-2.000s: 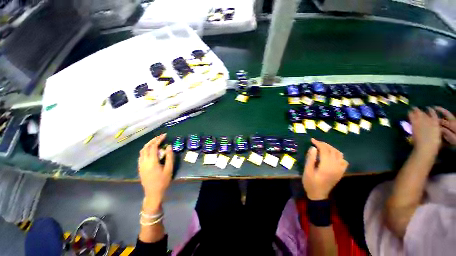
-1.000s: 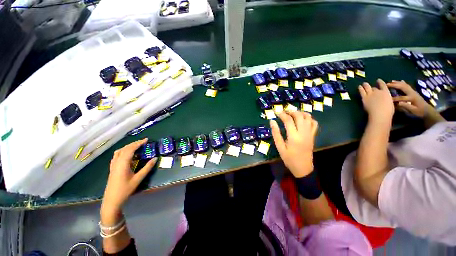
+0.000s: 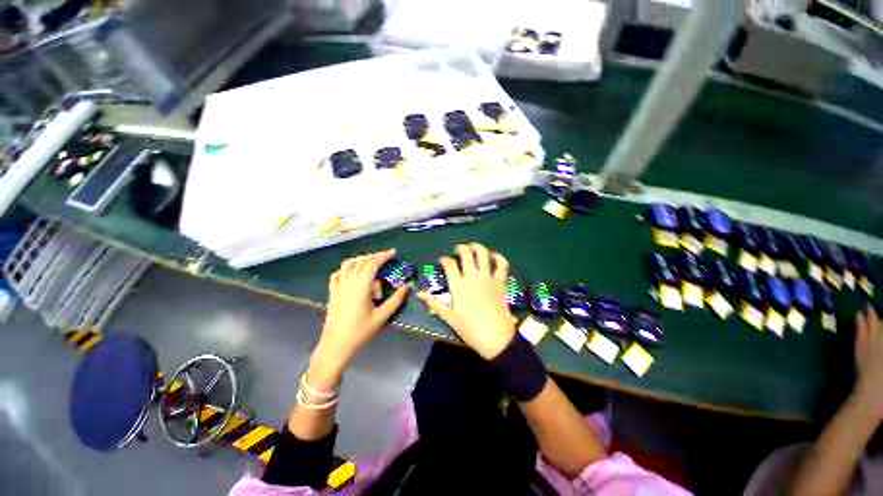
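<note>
A front row of smartwatch units [image 3: 544,299] lies on the green bench [image 3: 678,373], several with lit green or blue marks on dark faces and white, yellow-edged squares below. My left hand [image 3: 356,302] has thumb and fingers around the leftmost watch unit [image 3: 395,274], which still rests at bench level. My right hand [image 3: 476,298] has thumb and index finger around the watch unit beside it [image 3: 433,279]. The right hand's palm and fingers hide part of the row behind them. A wide black band is on my right wrist.
A thick white tray stack [image 3: 281,194] holding dark watch units stands behind my hands. Pens [image 3: 450,219] lie along its front edge. Two more watch rows [image 3: 721,276] lie at right. A metal post [image 3: 668,107] rises behind; a neighbour's hand [image 3: 868,354] is at the right edge.
My right hand has moved left from the row's right end to the second watch unit. My left hand stays at the leftmost unit. The view has swung left.
</note>
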